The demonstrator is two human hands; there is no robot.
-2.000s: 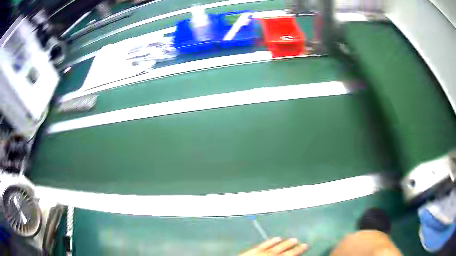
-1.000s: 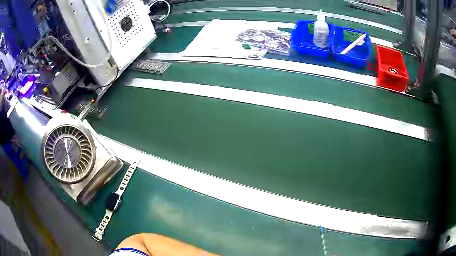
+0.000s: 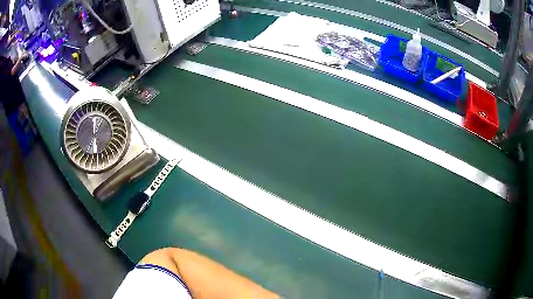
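A thin blue-tipped tool (image 3: pixel 381 274) shows at the bottom edge, right of the middle, by the near white guide strip (image 3: pixel 280 217). Its lower part is cut off, and what holds it, if anything, is not visible. My bent left arm, bare with a white sleeve edged in dark blue, crosses the bottom left of the picture over the green bench edge. My left hand is cut off below the edge. My right hand is not in view.
Near left are a round-grilled fan (image 3: pixel 95 135) and a wristwatch (image 3: pixel 139 202). Panels (image 3: pixel 142 93) lie beside the white machine (image 3: pixel 190 20). Far right are blue bins (image 3: pixel 444 79) with a white bottle (image 3: pixel 412 54), and a red bin (image 3: pixel 481 111). A person (image 3: pixel 13 87) is far left.
The view has swung left, bringing the fan and watch into the picture. The hand seen at the bottom two seconds ago is out of frame. The blue-tipped tool now shows lower.
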